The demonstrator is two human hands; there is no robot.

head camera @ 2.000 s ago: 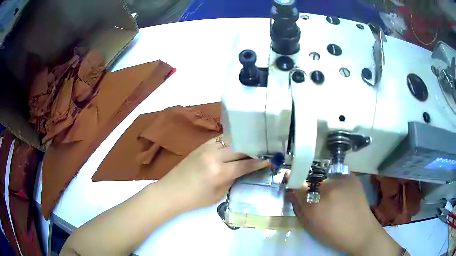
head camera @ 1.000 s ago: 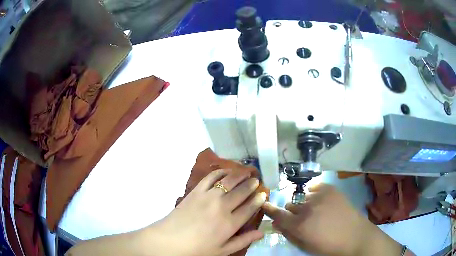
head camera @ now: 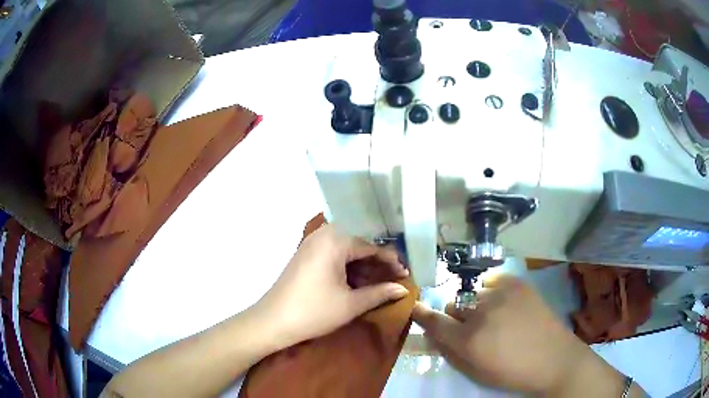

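A rust-brown cut panel [head camera: 326, 361] lies left of and under the needle area of the white sewing machine head [head camera: 482, 148], its lower part reaching the picture's bottom edge. My left hand [head camera: 334, 284] holds the fabric between thumb and fingers beside the take-up lever guard [head camera: 420, 210]. My right hand [head camera: 497, 330] is right of the fabric, its index fingertip touching the fabric's right edge; its other fingers are partly hidden behind the machine parts and blurred. The needle and presser foot are hidden behind the machine head and my left hand.
An open cardboard box [head camera: 167, 78] at upper left holds crumpled rust-brown pieces [head camera: 101, 167]. A stack of cut panels [head camera: 171, 194] lies beside it. Striped garment parts [head camera: 31, 311] are at lower left. A rust-brown heap [head camera: 610, 299] and the grey control panel [head camera: 637, 218] are at right.
The panel moved from flat on the table at left to the needle, and now extends toward the bottom edge. My left hand changed from lying flat over the fabric to pinching it.
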